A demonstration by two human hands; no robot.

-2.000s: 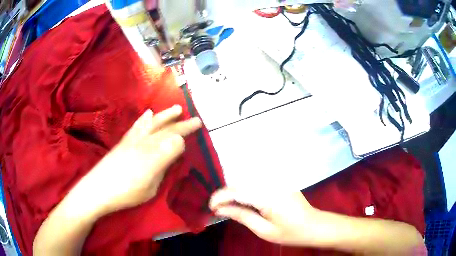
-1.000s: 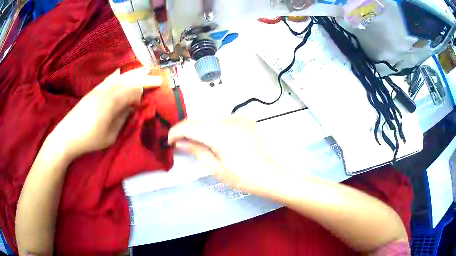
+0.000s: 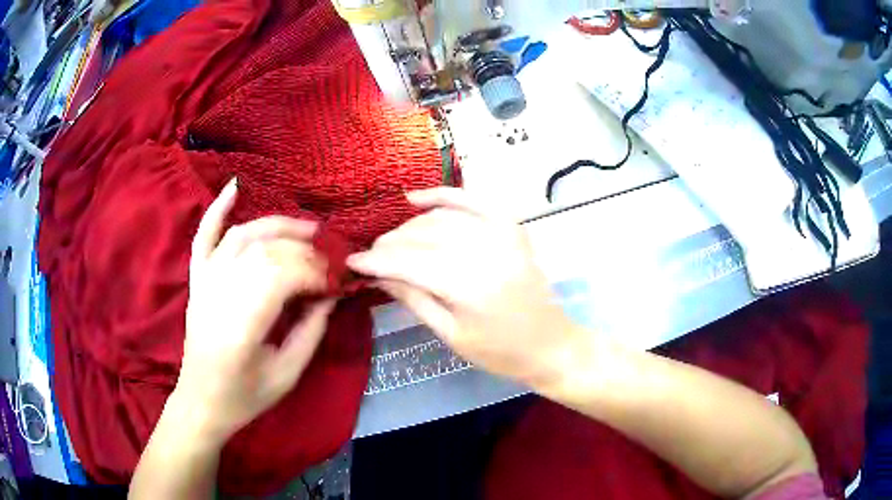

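The red garment [image 3: 127, 234] covers the left of the table, with its finely ribbed shirred panel [image 3: 323, 137] running up to the lit presser foot [image 3: 440, 122]. A short piece of black tape [image 3: 448, 164] shows at the cloth's right edge just below the foot. My left hand [image 3: 259, 283] pinches the lower edge of the red cloth. My right hand [image 3: 469, 278] is beside it, fingertips on the same edge. The cloth between the fingertips is partly hidden.
The tension dial [image 3: 503, 96] is right of the needle. Black tape lengths [image 3: 782, 127] hang over a pale pad [image 3: 704, 146]. A ruler strip [image 3: 421, 361] lines the front edge. More red cloth [image 3: 685, 391] lies below the table, lower right. Small metal tools [image 3: 861, 132] lie far right.
The ribbed panel now lies spread below the foot. Both hands have come together on the cloth's lower edge; my left hand has left the area by the foot. The view has shifted left.
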